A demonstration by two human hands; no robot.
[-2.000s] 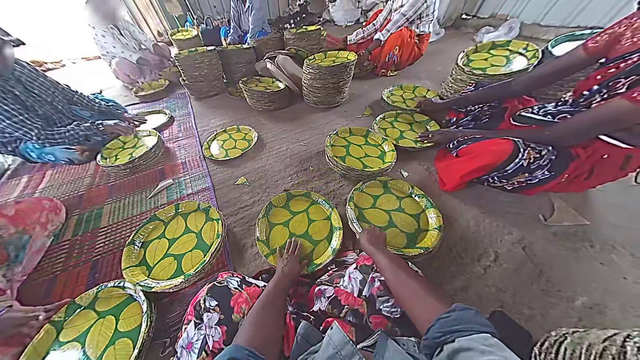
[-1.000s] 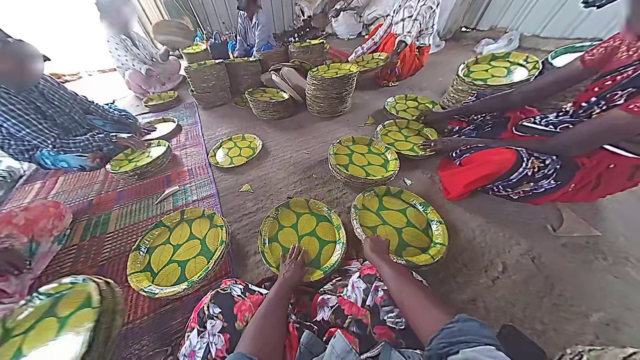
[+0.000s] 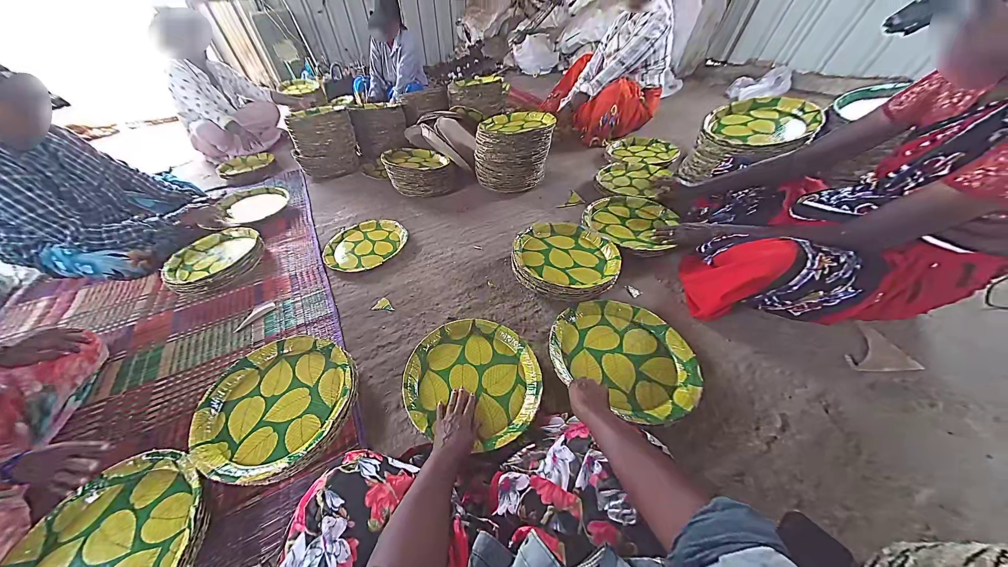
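A round plate with a yellow and green leaf pattern (image 3: 504, 358) lies in front of my lap. My left hand (image 3: 457, 421) rests with spread fingers on its near left part. Just to the right is a second leaf-patterned plate (image 3: 642, 358), and my right hand (image 3: 588, 398) touches its near left rim, the fingers curled over the edge; their grip is partly hidden. Beyond it stands a low stack of the same plates (image 3: 565, 260). Another stack (image 3: 272, 409) is at my left, on the edge of a woven mat.
A striped woven mat (image 3: 157, 346) covers the left side. Co-workers sit around, one at the right with hands on a plate (image 3: 626, 216). A lone plate (image 3: 366, 244) lies on the ground ahead. Tall plate stacks (image 3: 516, 153) stand farther back. Small scraps (image 3: 383, 304) lie about.
My hands stay on the same two plates. At the right, the co-worker's plates are now more spread out, with another one beside the low stack.
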